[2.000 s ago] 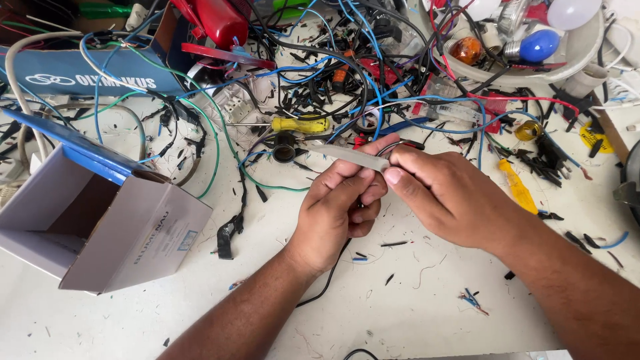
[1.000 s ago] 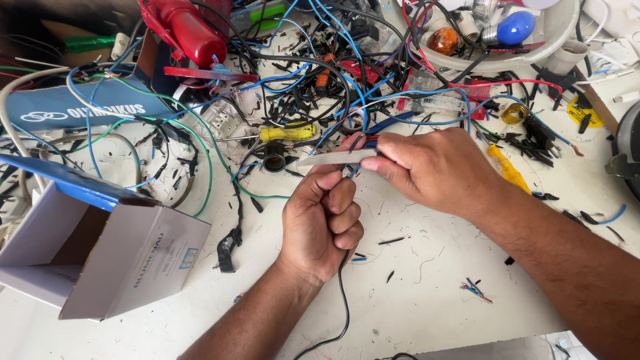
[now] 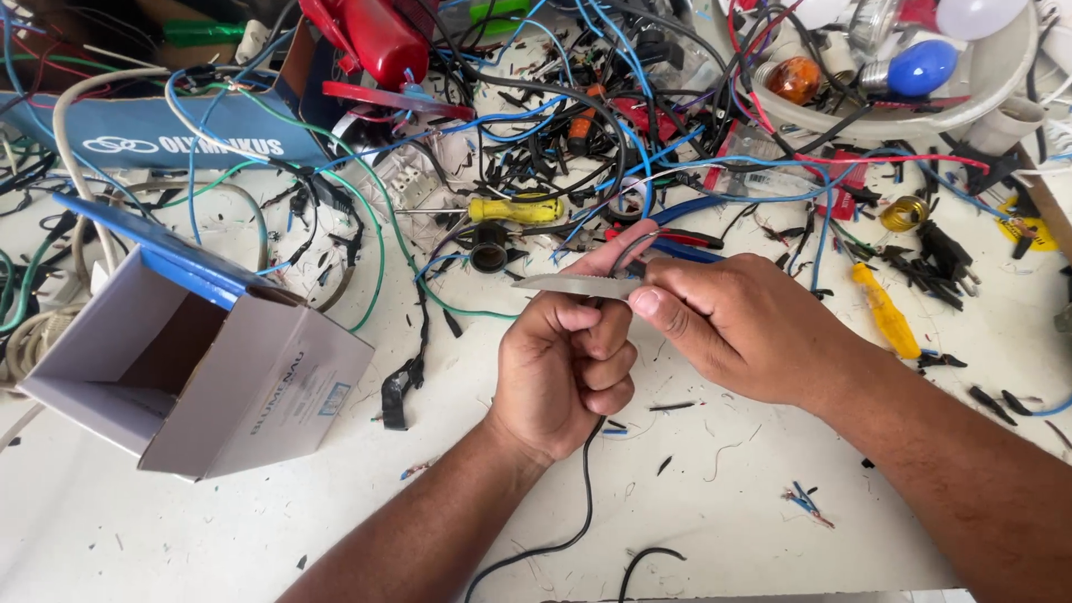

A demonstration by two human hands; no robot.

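My left hand [image 3: 569, 360] is closed around a thin black cable [image 3: 589, 494], whose lower part trails down from the fist to the table's near edge. Its index finger reaches up behind the cable's end, which curves above the blade. In my right hand [image 3: 737, 327] is a knife with a serrated metal blade [image 3: 578, 285]; the blade points left and lies across the top of my left hand, against or very close to the cable. The knife's handle is hidden in my fingers. Just beyond the hands are pliers with red and blue handles [image 3: 691, 239].
An open cardboard box [image 3: 276, 394] stands at the left, with a blue shoebox [image 3: 193, 134] behind it. Tangled wires, a yellow screwdriver [image 3: 515, 209] and black scraps cover the back. A white basin [image 3: 997, 92] of bulbs is at back right; a yellow handle [image 3: 886, 310] lies right.
The black cable's end now curves up above the blade, and my left index finger is extended behind it; one second ago that finger was bent. The knife has stayed in my right hand.
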